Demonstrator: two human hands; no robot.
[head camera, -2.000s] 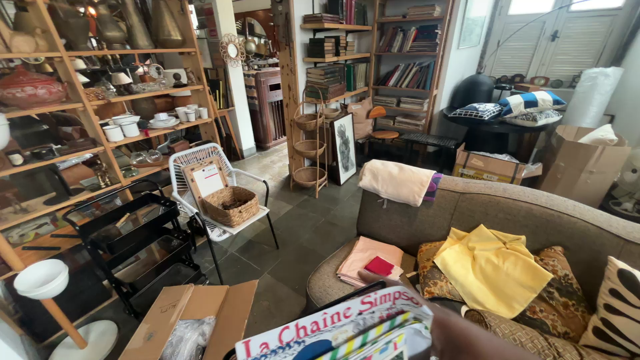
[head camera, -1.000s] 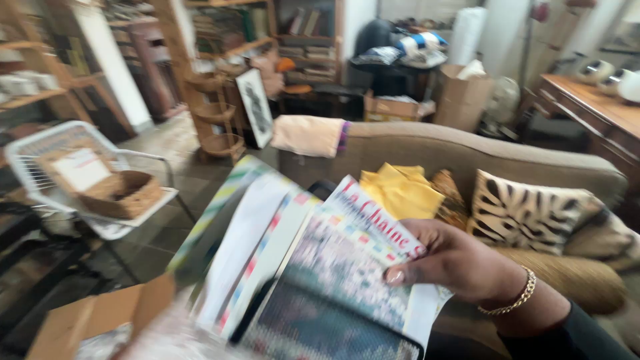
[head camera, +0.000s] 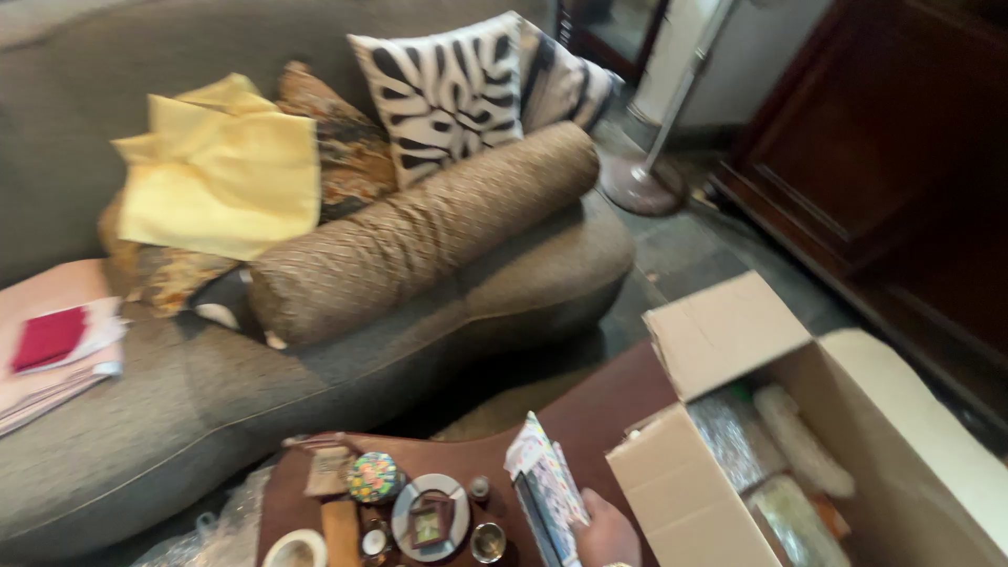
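My right hand (head camera: 608, 531) is low in the head view, closed on a stack of papers and booklets (head camera: 545, 492) tilted on edge above the wooden table (head camera: 583, 402). Left of the stack, on the table, are a plate (head camera: 430, 517) with a small framed picture on it, a metal cup (head camera: 488, 542), a round floral-patterned box (head camera: 373, 477) and a white bowl (head camera: 296, 550). Just right of the hand stands an open cardboard box (head camera: 693, 492) holding wrapped items. My left hand is out of view.
A grey-brown sofa (head camera: 394, 378) carries a bolster (head camera: 425, 236), a black-and-white cushion (head camera: 445, 94), yellow cloth (head camera: 220, 173) and folded pink cloth (head camera: 47, 291). A metal stand (head camera: 647, 181) and dark wooden cabinet (head camera: 866, 157) are at right. Plastic wrap (head camera: 213, 528) lies beside the table.
The view has swung right and down. The papers, spread out in front of me one second ago, are now a narrower, edge-on stack in my right hand over the table.
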